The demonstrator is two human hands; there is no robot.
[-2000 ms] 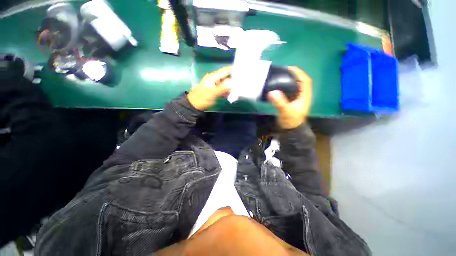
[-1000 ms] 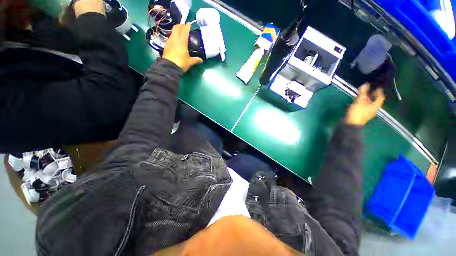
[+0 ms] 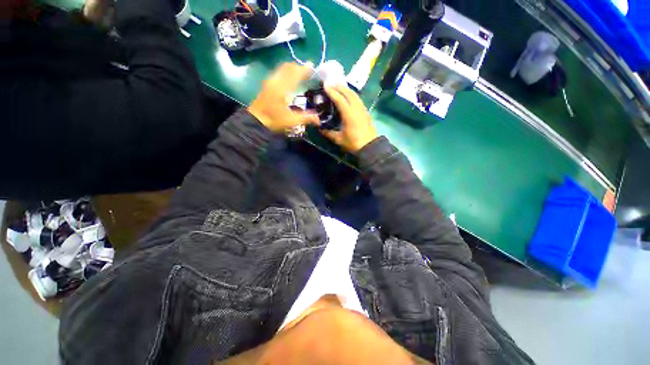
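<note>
My left hand [image 3: 279,98] and my right hand [image 3: 348,119] hold a security camera unit [image 3: 321,107] between them, over the front edge of the green bench. Its black round head faces up between my fingers, and a white part shows above it. My fingers hide much of the unit. A white cable loops up behind my hands. Another white-and-black unit [image 3: 260,27] with red wires lies open on the bench beyond my left hand.
Behind stand a screw feeder [image 3: 447,62], a black screwdriver [image 3: 415,44] and a yellow-white tube [image 3: 368,58]. A unit [image 3: 539,58] lies beyond the rail. A blue bin [image 3: 574,232] is at right. A person's dark sleeve [image 3: 153,57] and a box of units [image 3: 60,246] are at left.
Both hands have come together around a unit in front of me. The right hand has come back from beyond the rail, where a white-and-black unit now lies.
</note>
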